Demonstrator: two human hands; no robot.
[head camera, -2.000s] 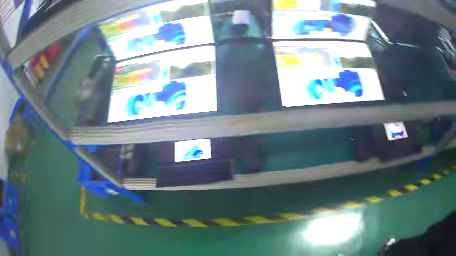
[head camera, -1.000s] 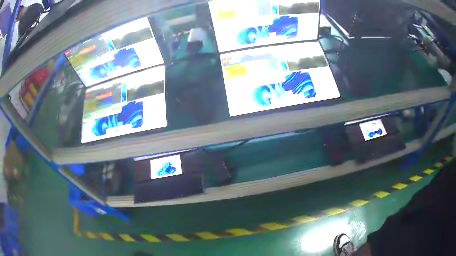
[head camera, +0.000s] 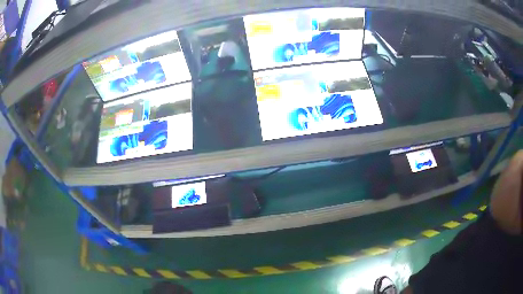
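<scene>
Nearest in front of me are two dual-screen laptops on the rack's upper shelf. The left laptop (head camera: 146, 123) and the middle laptop (head camera: 318, 103) each show two bright stacked panels with blue swirl wallpaper. Blurred bare skin, apparently part of my right hand or arm (head camera: 509, 192), is cut off by the right edge. Its fingers and anything in them cannot be made out. It appears apart from the laptops. My left hand is not in view.
Two dark devices with small lit displays sit on the lower shelf, left (head camera: 189, 194) and right (head camera: 422, 161). A ribbed rail (head camera: 287, 148) crosses in front of the laptops. Yellow-black tape (head camera: 298, 268) lies on the green floor. A shoe (head camera: 385, 285) shows at the bottom.
The view has shifted so the laptops sit further left than two seconds ago. The bare skin has come in at the right edge. The laptops have not visibly moved on the shelf.
</scene>
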